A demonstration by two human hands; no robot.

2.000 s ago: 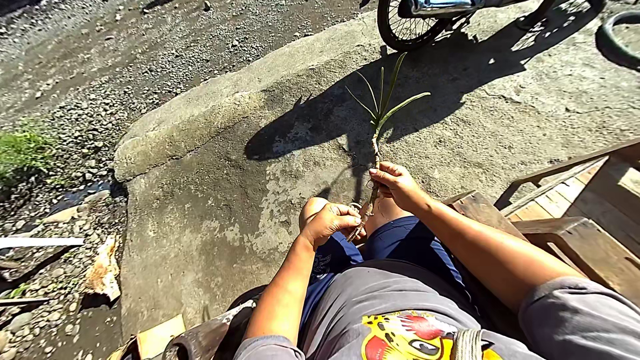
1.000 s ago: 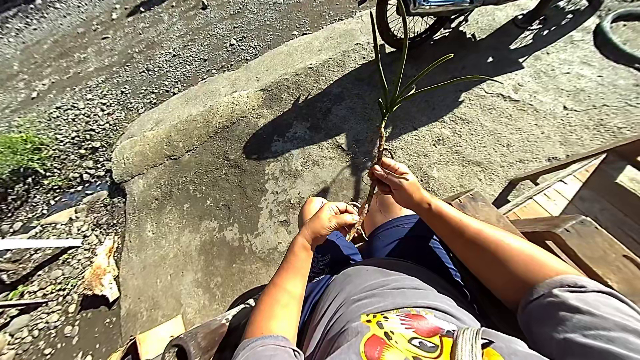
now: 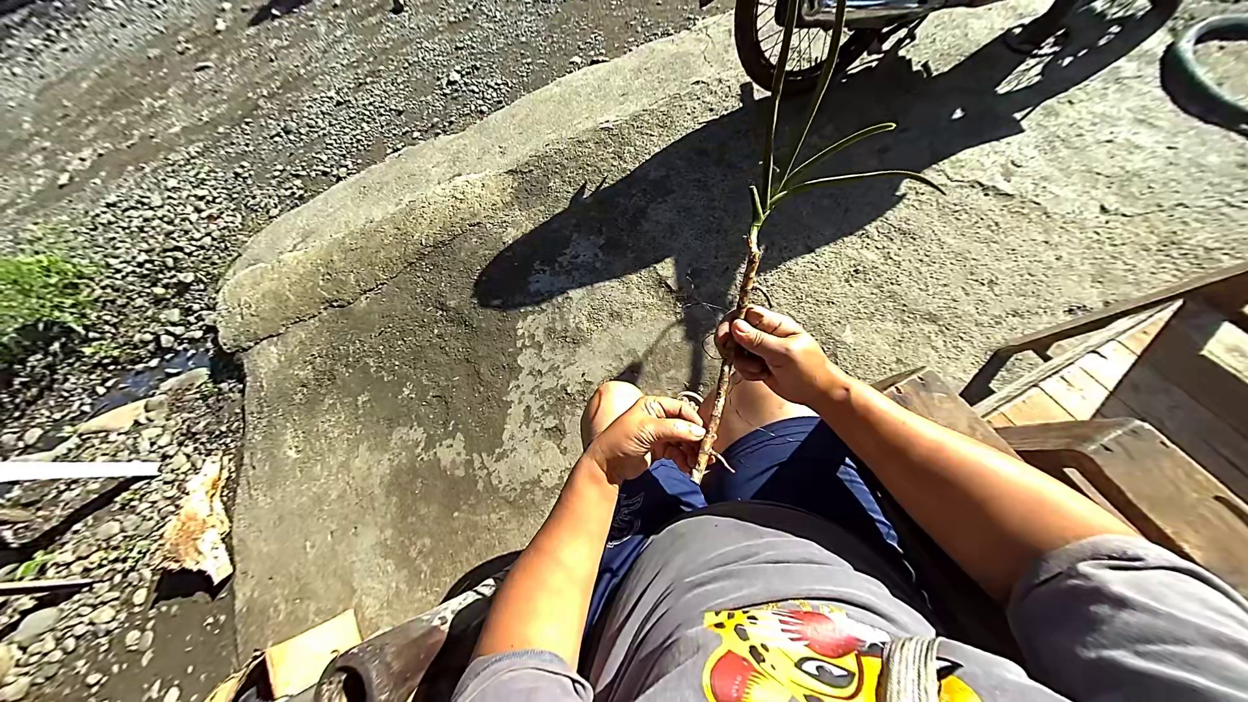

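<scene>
A plant cutting with a brown woody stem (image 3: 745, 278) and long narrow green leaves stands nearly upright above my knees. My right hand (image 3: 770, 353) is closed around the middle of its stem. Lower down, my left hand (image 3: 651, 434) pinches near the stem's bottom end with thumb and fingers. Thin rootlets stick out from the stem beside both hands. The leaves spread from the top, and the longest reach the upper edge of the view.
Concrete slab (image 3: 390, 409) lies below, with gravel (image 3: 185, 214) past its edge. A bicycle wheel (image 3: 795, 44) stands at the top, a hose or tire (image 3: 1194, 73) at upper right. Wooden bench parts (image 3: 1121, 453) are close at right, a worn wood piece (image 3: 200, 522) at left.
The plant has risen toward the top of the view and its leaves now reach the frame edge. Both hands have stayed at about the same place, holding it.
</scene>
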